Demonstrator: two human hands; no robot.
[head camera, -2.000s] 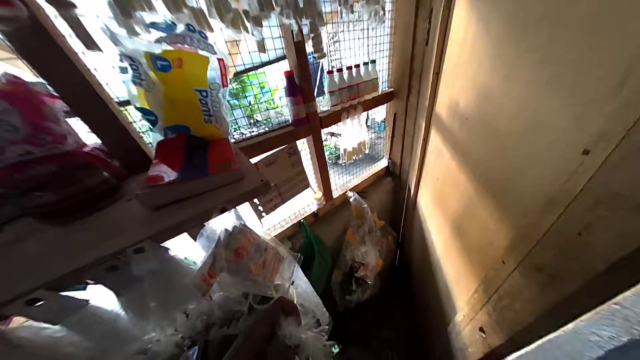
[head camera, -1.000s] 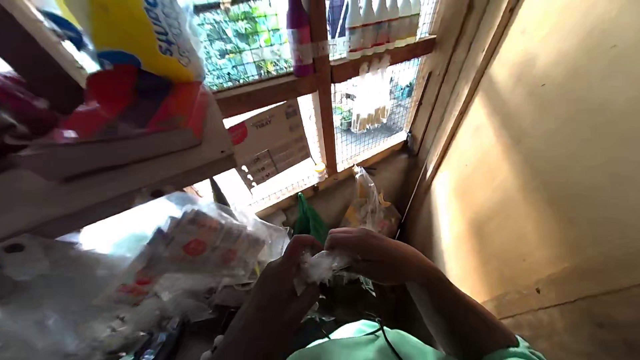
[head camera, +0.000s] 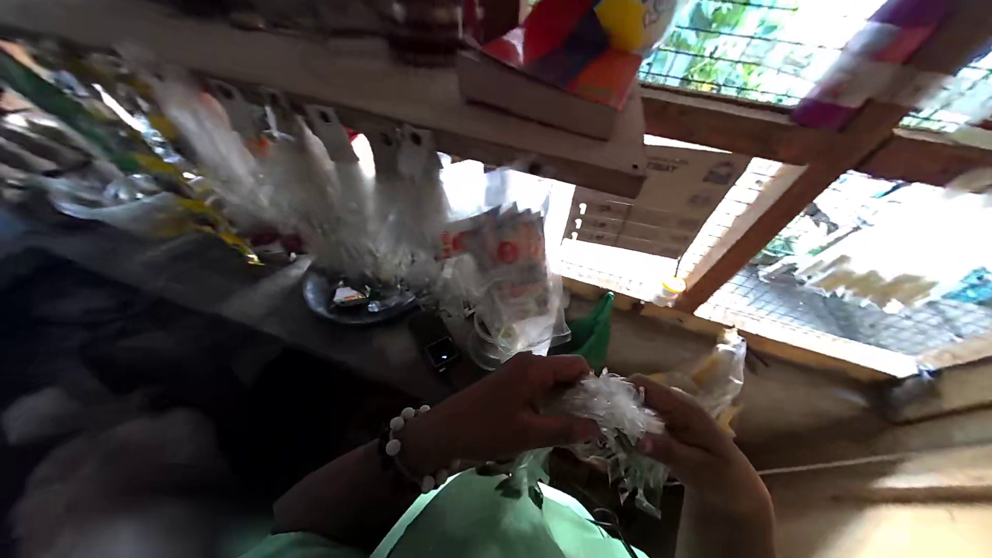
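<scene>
My left hand (head camera: 508, 415), with a white beaded bracelet at the wrist, grips one side of a crumpled bunch of clear plastic strips (head camera: 612, 411). On the other side, my right hand (head camera: 686, 430) holds the same bunch between thumb and fingers. Loose ends of the plastic hang below both hands, in front of a light green shirt. Just beyond the left hand are clear plastic bags with red print (head camera: 515, 256). Whether the bunch is bags or cut strips cannot be told.
A round metal tray (head camera: 349, 310) and a small dark device (head camera: 442, 353) lie on the counter at left. Clear packets hang under a wooden shelf (head camera: 542, 147). Behind the hands are a green bag (head camera: 593, 333) and a plastic bag (head camera: 725, 372). Wire mesh and wooden window bars (head camera: 790, 225) stand beyond.
Both hands were out of view two seconds ago, then appeared together on clear plastic. The bunch between them now looks larger and more spread. The view has swung left.
</scene>
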